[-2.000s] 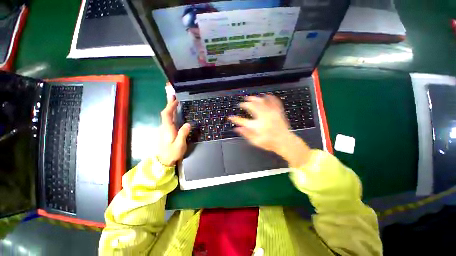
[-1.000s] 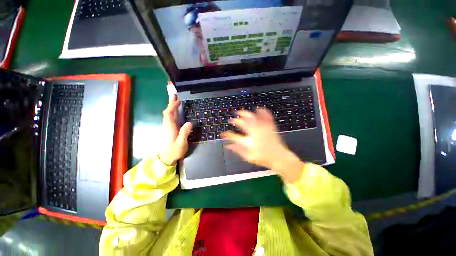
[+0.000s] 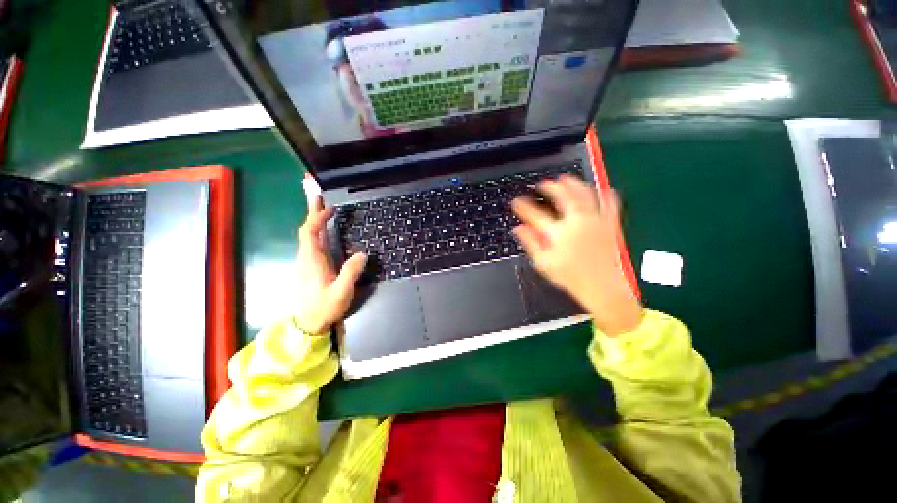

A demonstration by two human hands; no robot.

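Observation:
The open dark grey laptop [image 3: 381,319] lies directly in front of me on a white foam sheet, with a red-orange edge showing at its right. Its screen shows the keyboard test window [image 3: 413,98] with mostly green key blocks. My left hand [image 3: 325,275] rests at the laptop's left edge, thumb over the keyboard's lower left corner and fingers along the side. My right hand [image 3: 575,241], slightly blurred, is over the right part of the black keyboard [image 3: 433,231] with its fingers spread. It holds nothing. Whether its fingertips touch the keys cannot be told.
A small white pad [image 3: 662,267] lies right of the laptop. A neighbouring silver-grey laptop [image 3: 175,295] stands open on a red tray at left. A closed dark laptop [image 3: 866,226] lies on a white sheet at right. Another laptop [image 3: 177,83] is behind at left. Green mat lies beneath.
My right hand has moved right across the keyboard, from its middle to its right part. More key blocks on screen are green than two seconds ago. The whole view has shifted slightly.

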